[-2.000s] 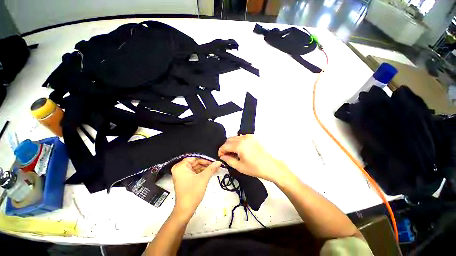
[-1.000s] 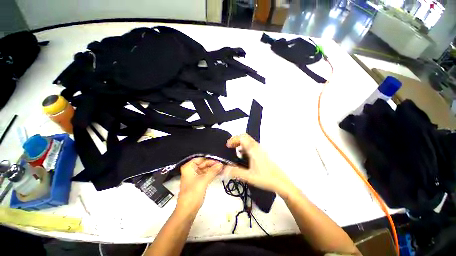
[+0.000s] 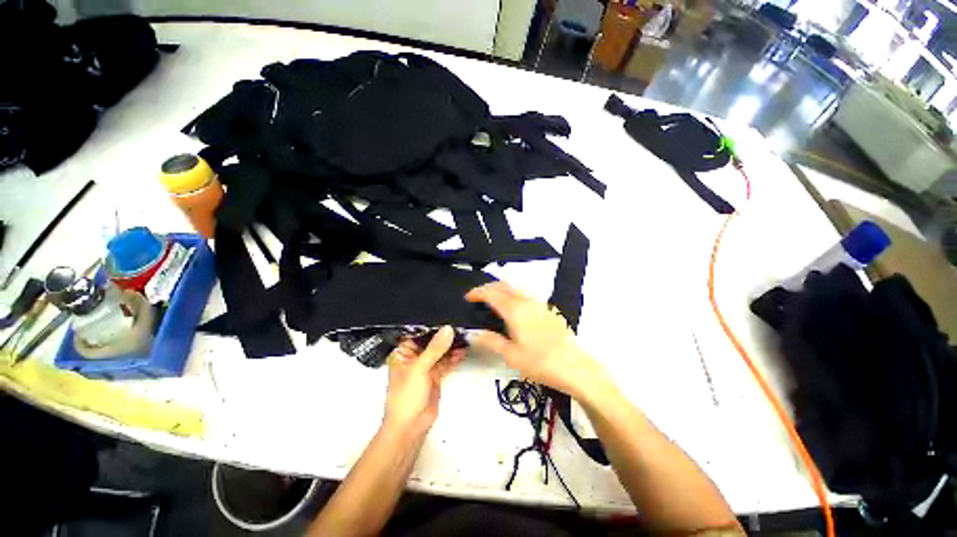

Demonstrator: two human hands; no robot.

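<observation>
A black fabric pouch (image 3: 404,294) with a thin pale zipper line along its near edge lies in front of me. My left hand (image 3: 420,367) pinches the near edge of the pouch between thumb and fingers. My right hand (image 3: 530,336) rests at the pouch's right end with its fingers spread; whether it grips fabric cannot be told. A black tag with white print (image 3: 364,348) shows left of my left hand. Tangled black cords (image 3: 522,399) lie on the table right of my left hand, with a small red part beside them.
A pile of black pouches and straps (image 3: 357,121) lies behind. At left are an orange bottle (image 3: 194,196) and a blue tray (image 3: 178,341) with jars. An orange hose (image 3: 740,336) crosses the right side, beside more black fabric (image 3: 871,388) and a blue-capped bottle (image 3: 863,243).
The view has turned left, so the table's things sit further right. The zipper edge is less stretched out, and the tag is now partly folded near my left hand. My right hand has flattened over the pouch.
</observation>
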